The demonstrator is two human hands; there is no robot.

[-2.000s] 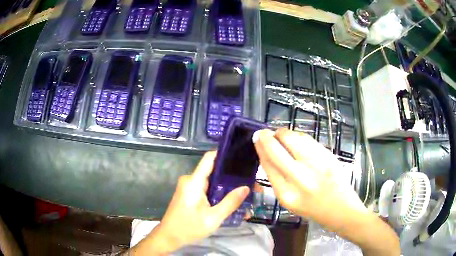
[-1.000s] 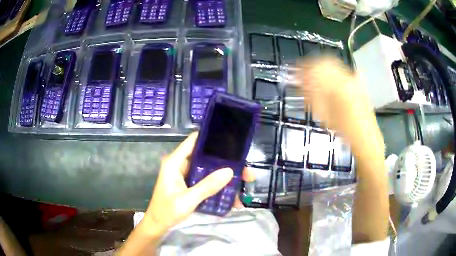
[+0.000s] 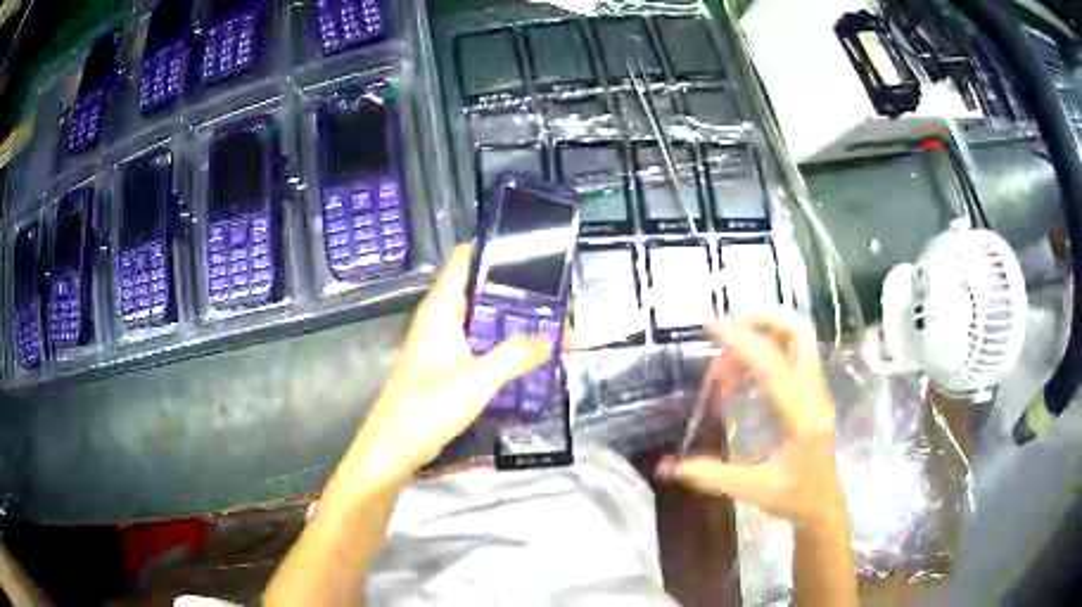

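My left hand [image 3: 433,368] holds a purple keypad phone [image 3: 523,261] upright, its thumb over the keys. The phone's dark screen shows a bright reflection. My right hand [image 3: 777,433] is to the right, with a thin clear piece [image 3: 700,409], seen nearly edge-on, between thumb and fingers; it looks like a screen lens or film. A black-framed lens [image 3: 533,446] shows just below the phone. The lens tray [image 3: 605,368] lies behind and right of the phone with rows of black-framed lenses.
The phone tray [image 3: 303,311] with purple phones is at the left. A white fan [image 3: 967,311] stands at the right, below a white box [image 3: 819,83]. Crinkled clear plastic [image 3: 890,474] lies at lower right. A black hose [image 3: 1056,237] curves along the right edge.
My right hand has moved from over the lens tray down towards me, now holding a thin clear piece. The view has shifted right. My left hand still holds the phone.
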